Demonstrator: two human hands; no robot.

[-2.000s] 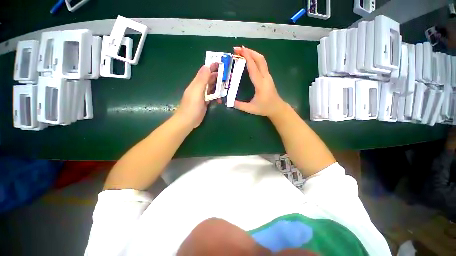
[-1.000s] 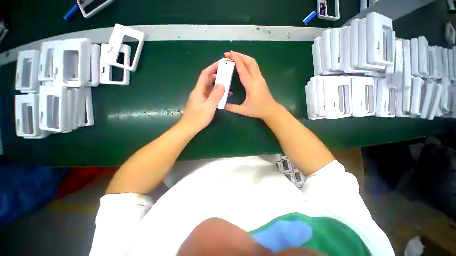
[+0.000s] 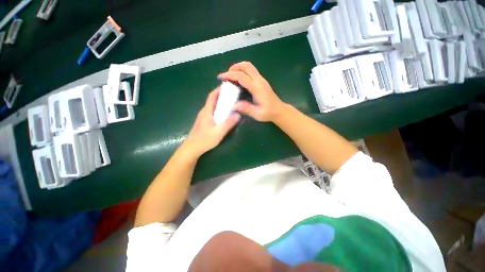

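A white housing [image 3: 226, 103] is held upright on its edge between both hands above the green bench. It looks closed from this side; no blue part shows on it. My left hand [image 3: 206, 125] grips its left side and lower end, with the thumb near the bottom. My right hand [image 3: 254, 94] wraps its upper end and right side, fingers over the top and thumb near the lower right. The housing's far face and inside are hidden.
White front covers [image 3: 78, 109] stand stacked at left. Large leaning rows of white pieces [image 3: 348, 82] stand at right. Behind the pale rail [image 3: 183, 57], a half-assembled unit [image 3: 105, 38] with a blue cylinder lies on the belt. A carton [image 3: 391, 159] shows below the bench edge.
The two parts, apart two seconds ago with a blue cylinder showing, are together in my hands. The view has tilted and shifted left, and more belt units show at upper left.
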